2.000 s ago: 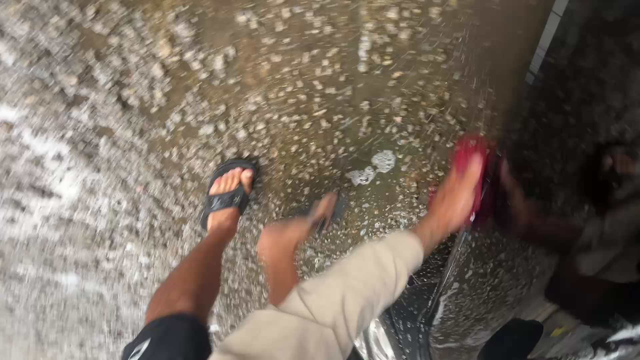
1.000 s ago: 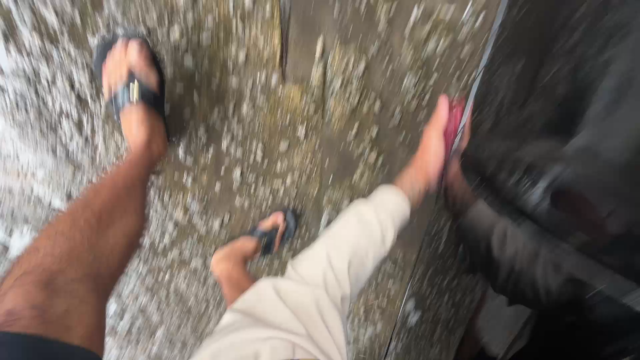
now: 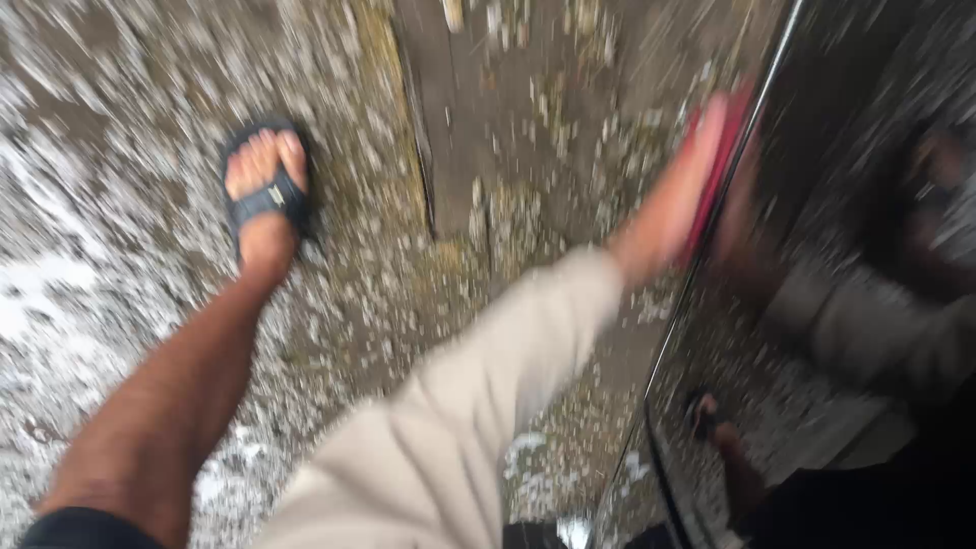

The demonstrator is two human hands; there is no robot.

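My right hand (image 3: 682, 183), blurred and seen edge-on, comes out of a beige long sleeve (image 3: 450, 381). It lies against a red cloth or pad (image 3: 713, 179), which is pressed between the palm and a glossy black panel (image 3: 823, 152), apparently a vehicle's body. The fingers reach up along the panel's bright edge. The panel mirrors the hand, the sleeve and a sandalled foot. My left hand is out of view.
A bare leg (image 3: 175, 381) in dark shorts ends in a foot wearing a black strap sandal (image 3: 278, 200) at the left. The ground (image 3: 366, 305) is rough and pebbly, with whitish foam or water (image 3: 46, 290) at the left and a dark crack near the top.
The second sandalled foot, seen near the sleeve in both earlier frames, no longer shows directly. The red cloth or pad stays at the black panel with my right hand. The view has shifted.
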